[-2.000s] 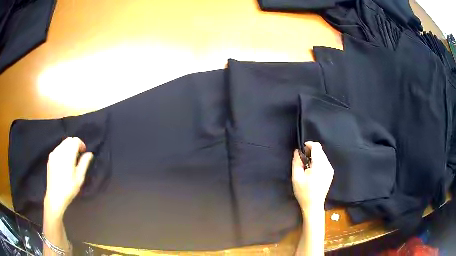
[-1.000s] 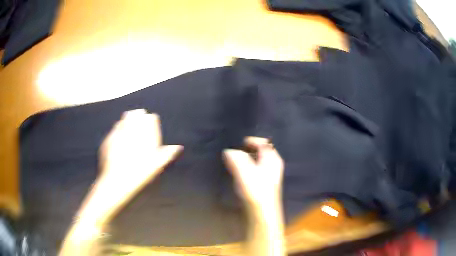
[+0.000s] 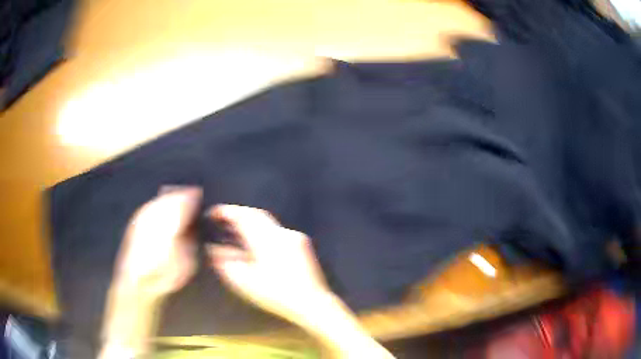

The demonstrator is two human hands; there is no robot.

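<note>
A black garment (image 3: 379, 175) lies spread over the table in front of me, its left end near the table's left side. My left hand (image 3: 156, 242) is low over its left part, fingers bent; blur hides whether it grips the cloth. My right hand (image 3: 267, 256) is close beside it on the right, thumb and fingers curled toward the left hand. A dark thing shows between its thumb and fingers, too blurred to name. The fingertips of the two hands are a short gap apart.
The orange-brown table (image 3: 176, 35) shows behind the garment. More dark garments (image 3: 35, 49) lie at the far left, and others (image 3: 583, 105) at the right. A white scrap (image 3: 483, 264) is near the front edge. Red plastic bags (image 3: 587, 326) are below at lower right.
My right hand has moved far left across the garment, up to my left hand. My left hand moved right, then back a little left and down. The garment's left end has shifted slightly right.
</note>
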